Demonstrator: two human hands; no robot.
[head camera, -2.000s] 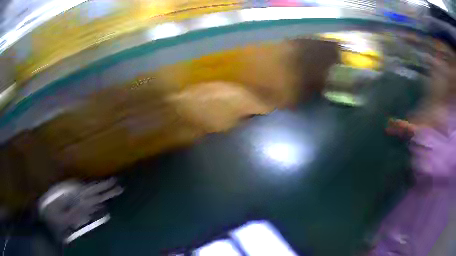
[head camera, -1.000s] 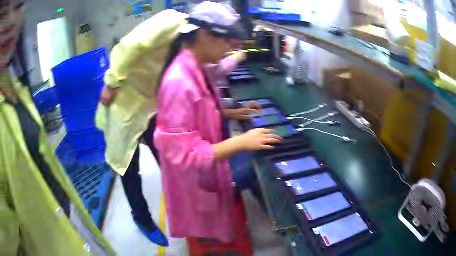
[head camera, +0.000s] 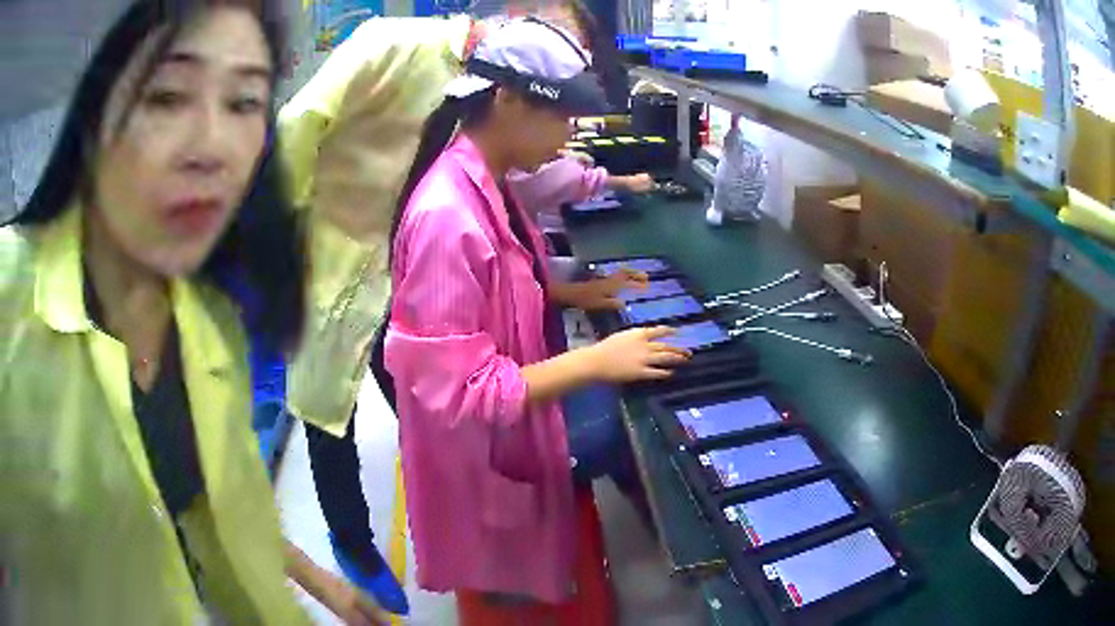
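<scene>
Neither of my hands is in the picture. A black phone tray (head camera: 736, 528) lies on the dark green bench mat (head camera: 844, 404) at the lower right. It holds several smartphones side by side, and the nearest smartphone (head camera: 831, 567) has a pale lit screen. Small red and green marks show at the left ends of some screens. Beyond it, a worker in a pink smock (head camera: 459, 404) and cap touches lit phones in a second tray (head camera: 721, 364) with both hands.
A person in a yellow-green smock (head camera: 226, 416) stands close at the left, another behind. White USB leads (head camera: 801, 342) lie by the far tray. A white desk fan (head camera: 1033, 499) and power strip (head camera: 862, 294) stand along the right, below a green-edged shelf (head camera: 905, 141). Another fan stands farther back.
The view is steadier and slightly shifted. The near person in yellow-green has come further into view at the left, face now showing. The pink-smocked worker's hands remain over the far tray.
</scene>
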